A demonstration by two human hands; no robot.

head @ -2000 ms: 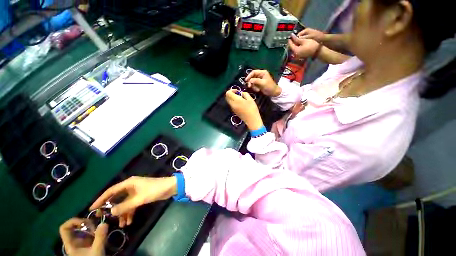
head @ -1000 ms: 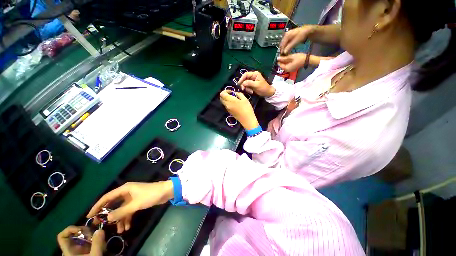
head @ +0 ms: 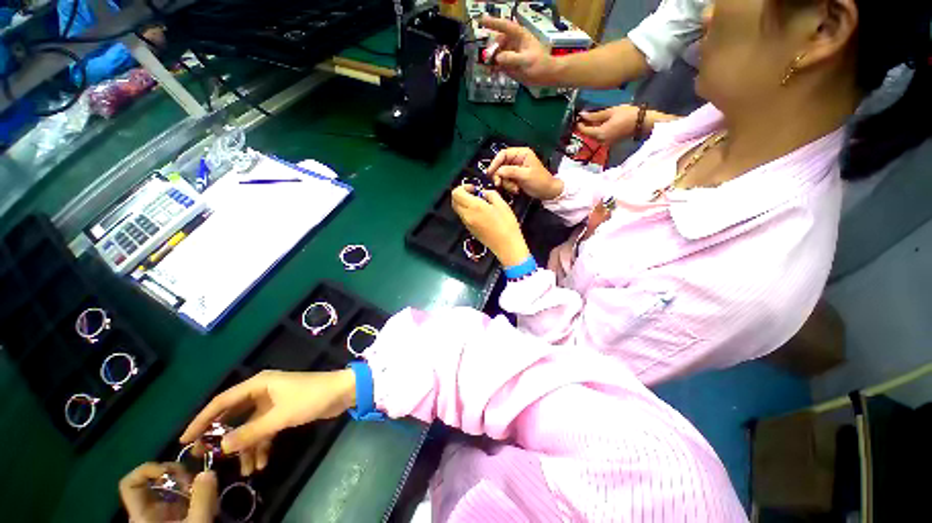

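My right hand, with a blue band at the wrist, reaches in from the right and holds a small shiny round watch unit at its fingertips. My left hand is cut off by the bottom edge; its fingers hold another small metallic part, partly hidden and blurred. Both hands are close together over the near end of a black parts tray. Round units sit in its pockets, one at the far end, one beside it, one below my hands.
A second black tray with round units lies at left. A clipboard with calculator lies ahead, a loose ring right of it. A neighbour in pink works at another tray. A black stand stands behind.
My hands have barely moved since a second ago. At the far side, another person's hand has risen in front of the power supplies. Over two seconds the view has shifted slightly.
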